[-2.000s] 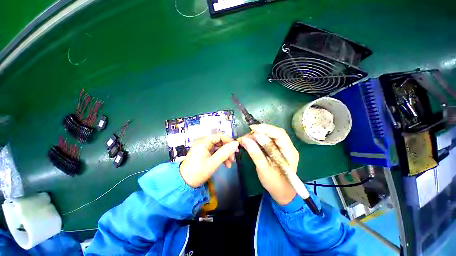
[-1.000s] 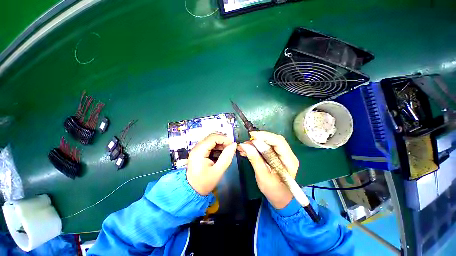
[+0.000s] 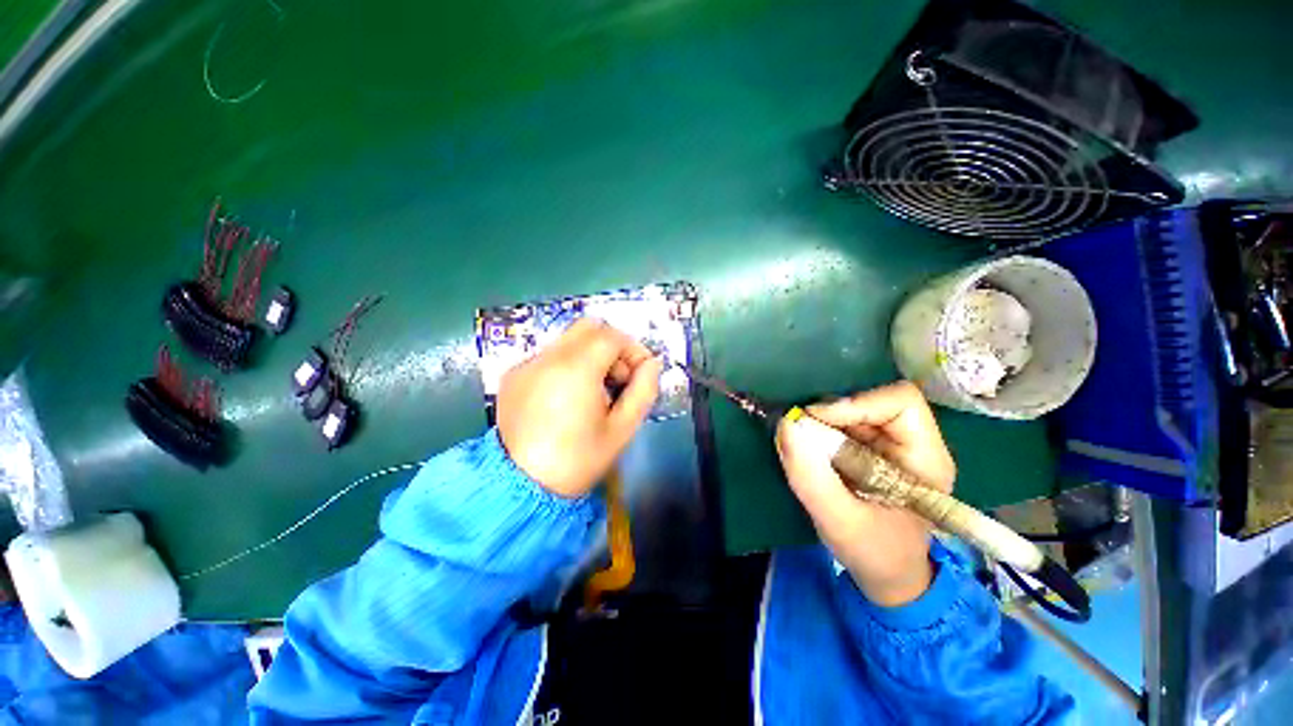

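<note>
My right hand (image 3: 872,475) grips the soldering iron (image 3: 922,499) by its tape-wrapped handle. Its thin dark tip points left, over the right part of the white-blue mainboard (image 3: 508,335), close to my left fingertips; contact is unclear. My left hand (image 3: 579,404) is over the mainboard with thumb and finger pinched. Thin solder wire (image 3: 333,499) runs from the white roll (image 3: 92,593) to my left sleeve and appears to lead into that pinch, where it is too fine to see. The open tablet (image 3: 667,518) lies below, with an orange flex cable (image 3: 618,546).
Black ribbed bundles with red wires (image 3: 210,326) and small wired speakers (image 3: 321,386) lie left on the green bench (image 3: 468,170). The fume fan (image 3: 978,177), cleaning pot (image 3: 1049,341) and blue ribbed box (image 3: 1142,355) stand right. A clear plastic bag (image 3: 29,454) is far left.
My hands, fingertip to fingertip before, have parted. My right hand has moved right and the iron's tip has come down to the board beside my left fingertips. The view has shifted.
</note>
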